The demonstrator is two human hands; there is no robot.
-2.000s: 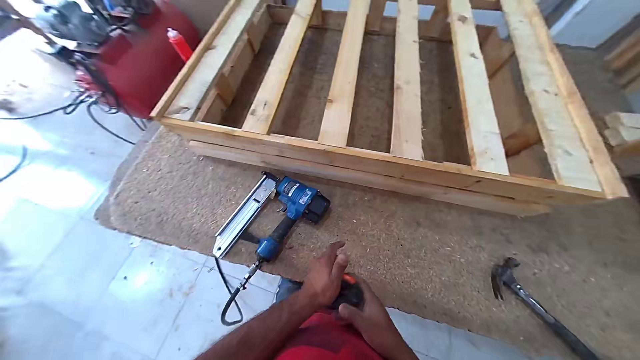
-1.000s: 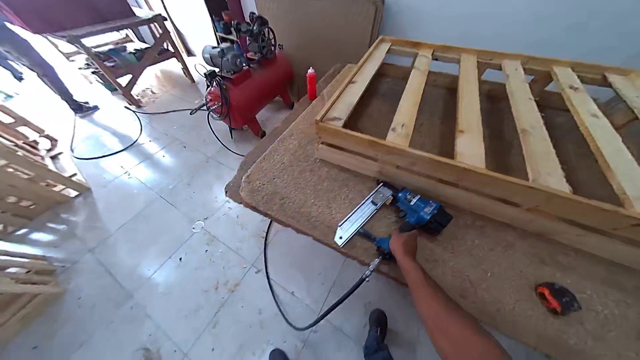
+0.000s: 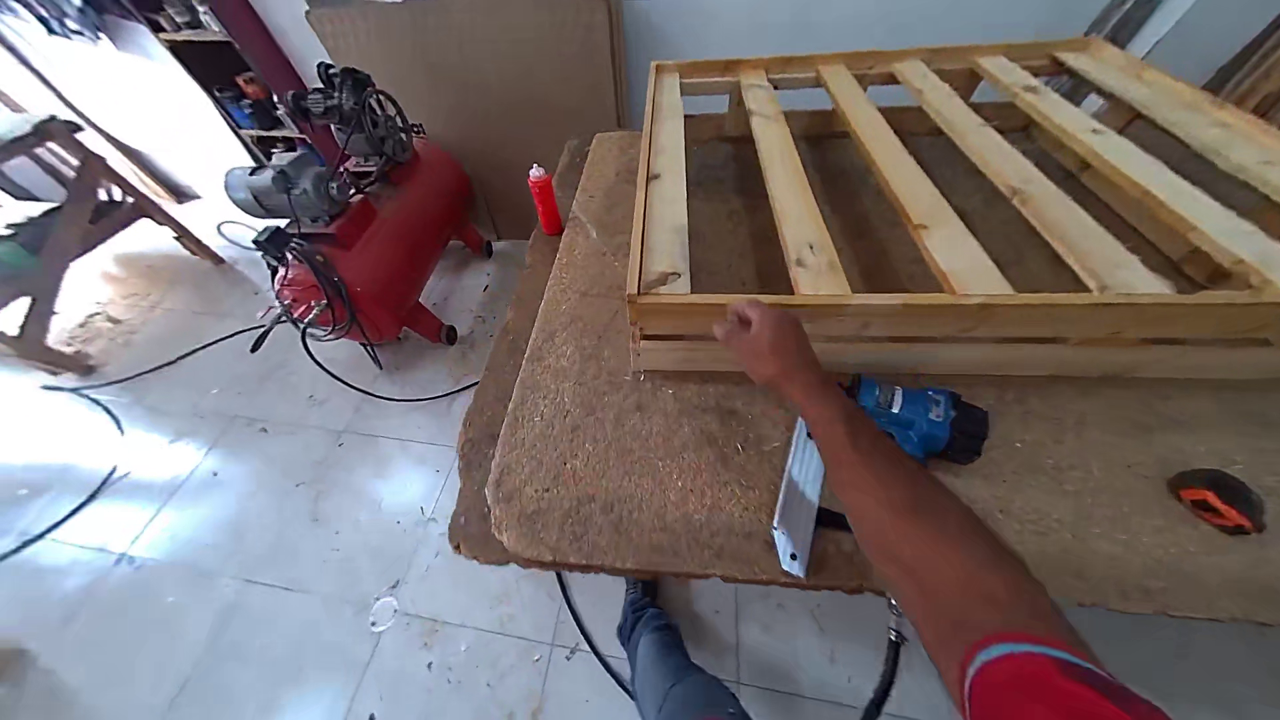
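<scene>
My right hand (image 3: 770, 345), fingers curled, is over the front rail near the left corner of a slatted pine frame (image 3: 900, 318); whether it touches or grips the wood cannot be told. Beneath my forearm a blue nail gun (image 3: 915, 415) lies on the fibrous board tabletop (image 3: 640, 460), its silver magazine (image 3: 798, 500) pointing toward the near edge, its grip partly hidden. A black-and-orange object (image 3: 1217, 500), perhaps a tape measure, rests farther right on the board. My left hand is out of view.
A red bottle (image 3: 545, 200) stands at the board's left edge. Beyond it on the tiled floor is a red air compressor (image 3: 390, 240) with black hoses (image 3: 390, 395). Cardboard sheets (image 3: 480, 110) lean on the wall. A wooden trestle (image 3: 80, 230) stands far left.
My right hand has let go of the nail gun and moved to the frame's front rail. Two seconds ago both hands were together by the near edge. The view has swung left.
</scene>
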